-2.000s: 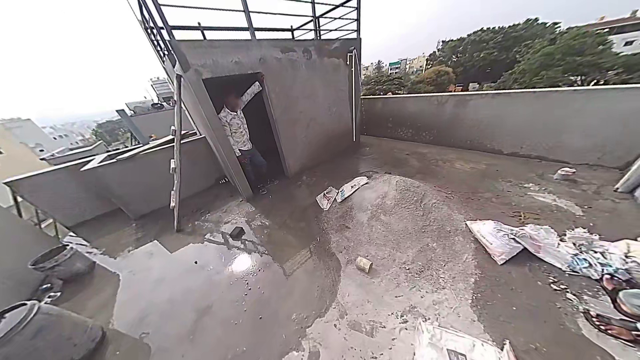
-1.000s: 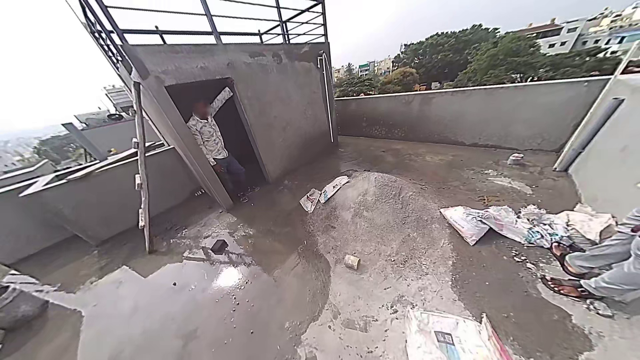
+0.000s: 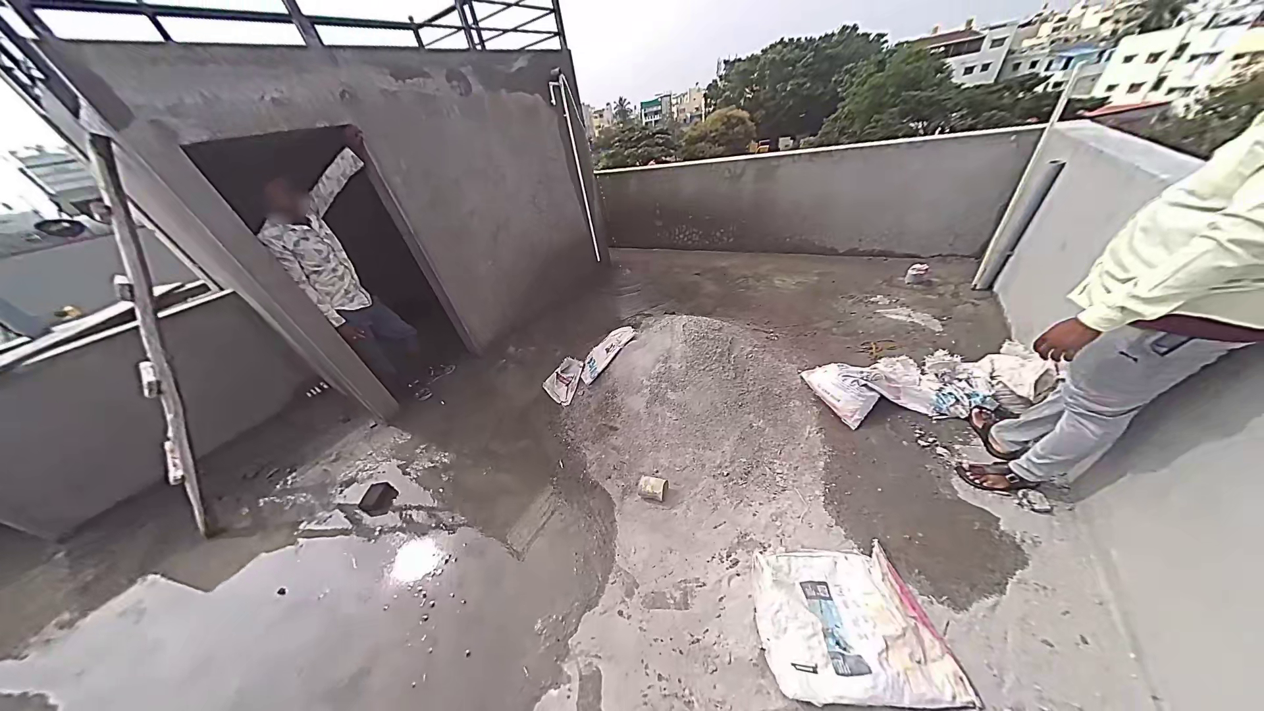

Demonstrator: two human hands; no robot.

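Neither my left hand nor my right hand shows in the head view. A heap of grey sand or fine gravel (image 3: 706, 395) spreads over the middle of the wet concrete floor. At its near foot a small pale tub (image 3: 653, 488) lies on its side. A printed white woven sack (image 3: 839, 627) lies flat in the near foreground. Two smaller white bags (image 3: 606, 354) rest against the heap's left edge, and crumpled white sacks (image 3: 913, 383) lie to its right.
A person (image 3: 321, 262) stands in a doorway at left, one arm raised to the frame. Another person in sandals (image 3: 1096, 395) stands at right by the sacks. A wooden pole (image 3: 148, 326) leans at left. Puddle water (image 3: 296, 622) covers the near left floor. A parapet wall (image 3: 820, 197) runs behind.
The view has swung to the right. More of the person at right and of the near white sack shows; the buckets at the left edge have left the view.
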